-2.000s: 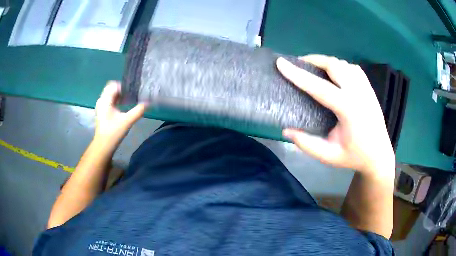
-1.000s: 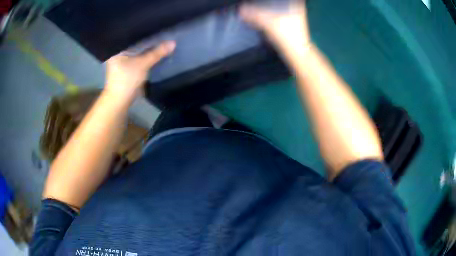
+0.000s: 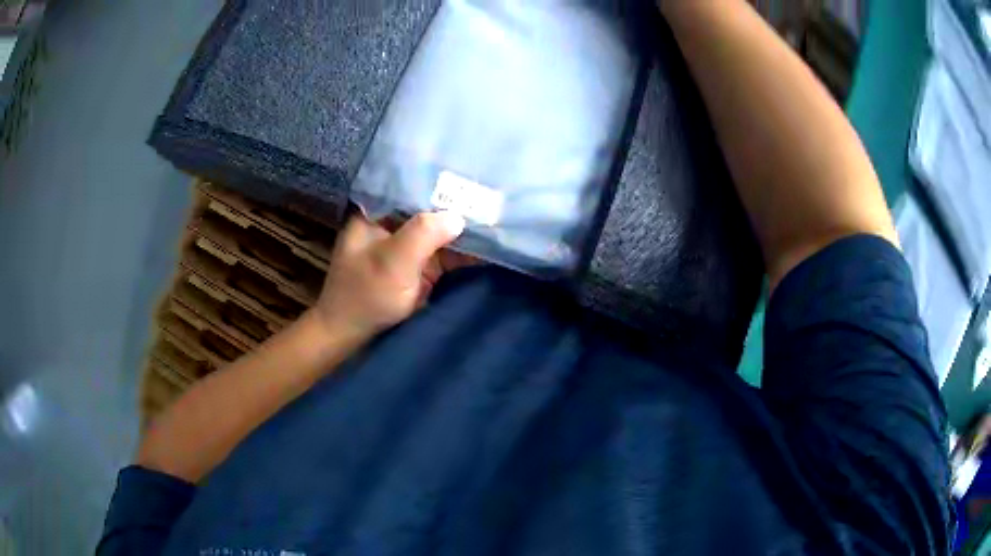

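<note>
A bagged product [image 3: 500, 109] in a frosty sleeve, with a small white label near its lower edge, sits between two black grainy foam blocks, one on the left [image 3: 299, 81] and one on the right [image 3: 668, 206]. My left hand [image 3: 380, 266] grips the near edge of the bagged product, thumb on top by the label. My right forearm reaches up past the right foam block; my right hand is cut off by the top edge of the picture.
A row of open brown cartons [image 3: 234, 272] stands on the grey floor [image 3: 87, 217] at the left, partly under the foam. The green bench [image 3: 886, 98] is at the right with whitish bags [image 3: 956, 109] on it.
The view has swung from the bench to the row of cartons. The single foam block seen first is now a foam and bagged product assembly. My right hand has gone out of the picture.
</note>
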